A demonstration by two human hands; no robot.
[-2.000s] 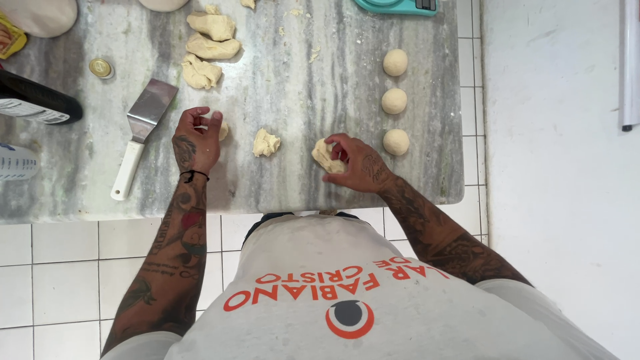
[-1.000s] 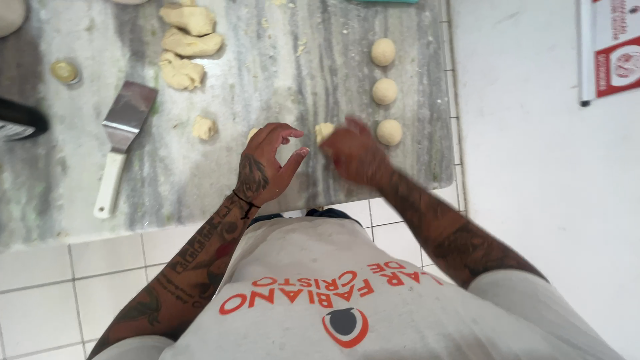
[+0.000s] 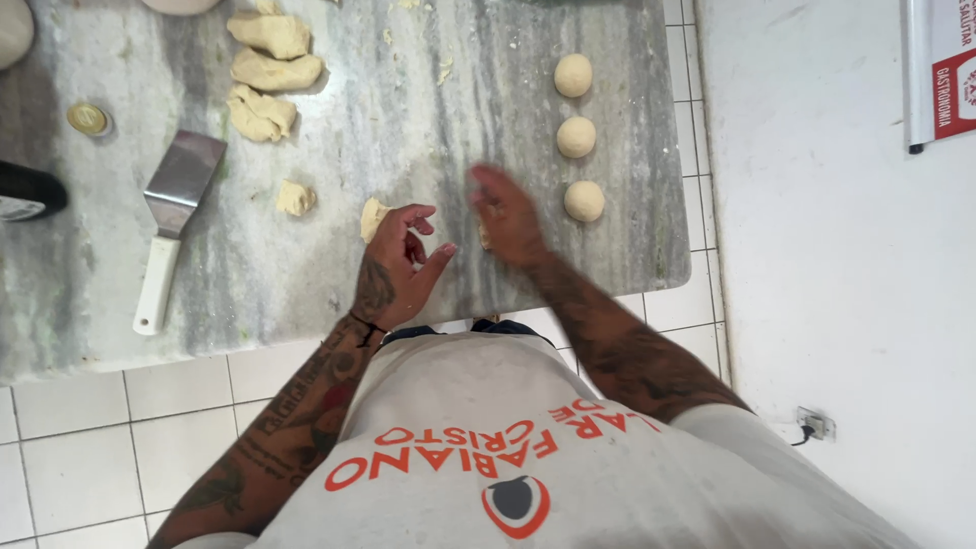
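Observation:
My left hand [image 3: 408, 259] hovers near the front edge with fingers curled apart and nothing between them. Just beyond its back lies a dough piece [image 3: 373, 219]. My right hand [image 3: 507, 217], blurred, is over another bit of dough [image 3: 485, 235], mostly hidden beneath it; whether the fingers grip it cannot be told. To its right, three smooth dough balls [image 3: 585, 200] stand in a column. A small rough dough lump [image 3: 296, 197] sits left of my left hand, and larger dough pieces [image 3: 262, 113] lie beyond it.
On the marble tabletop [image 3: 427, 130], a metal scraper with white handle [image 3: 158, 286] lies at left. Near it are a small jar with a yellowish lid [image 3: 88, 119] and a dark bottle [image 3: 29, 192]. The table's right edge runs beside a white wall [image 3: 801, 229].
My left hand has moved right, away from the small dough lump it was beside two seconds ago. My right hand remains over the dough near the three balls.

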